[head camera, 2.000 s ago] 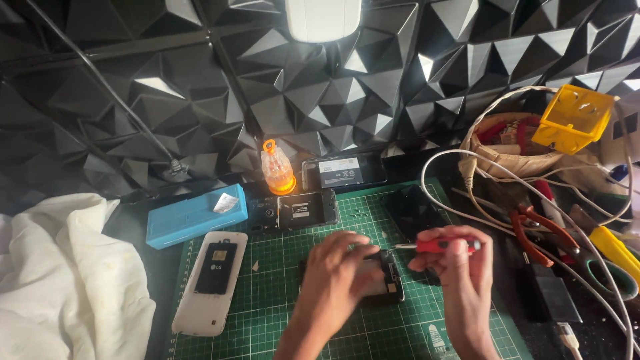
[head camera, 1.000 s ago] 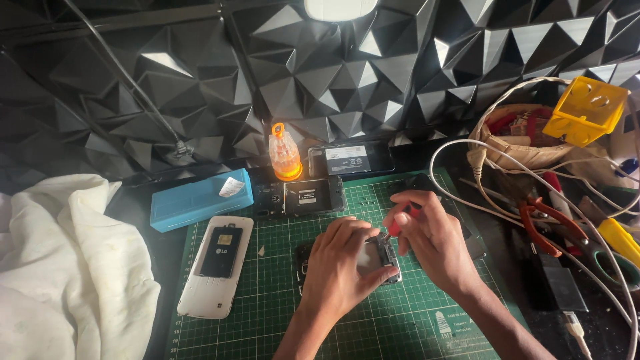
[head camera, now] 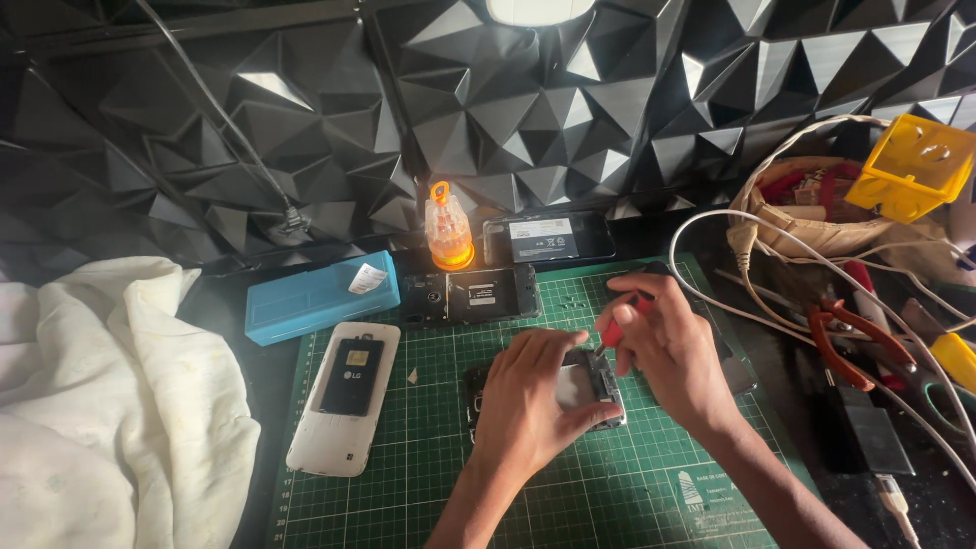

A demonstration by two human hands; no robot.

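Note:
My left hand [head camera: 526, 393] grips an opened phone body [head camera: 608, 379] lying on the green cutting mat [head camera: 427, 473], its palm and fingers covering much of it. In my right hand [head camera: 671, 354] is a red-handled screwdriver [head camera: 612, 333], tilted, with its tip at the phone's upper right part. To the left lie a white phone back cover [head camera: 305, 450] and, on it, a black LG battery [head camera: 352, 377]. Behind the hands is a dark opened phone frame [head camera: 503, 293]. Another dark phone [head camera: 738, 374] lies partly hidden under my right hand.
A blue box [head camera: 320, 297], a clear and orange screwdriver-bit holder [head camera: 448, 232] and a phone with a labelled battery [head camera: 595, 236] stand behind. White cloth [head camera: 122, 396] lies left. At right are a basket [head camera: 816, 229], a yellow plastic box [head camera: 915, 168], cables, orange-handled pliers [head camera: 846, 328] and a black charger [head camera: 869, 431].
The screwdriver, held nearly level over the phone two seconds ago, now points steeply down at its right part. My left hand has shifted over the phone body.

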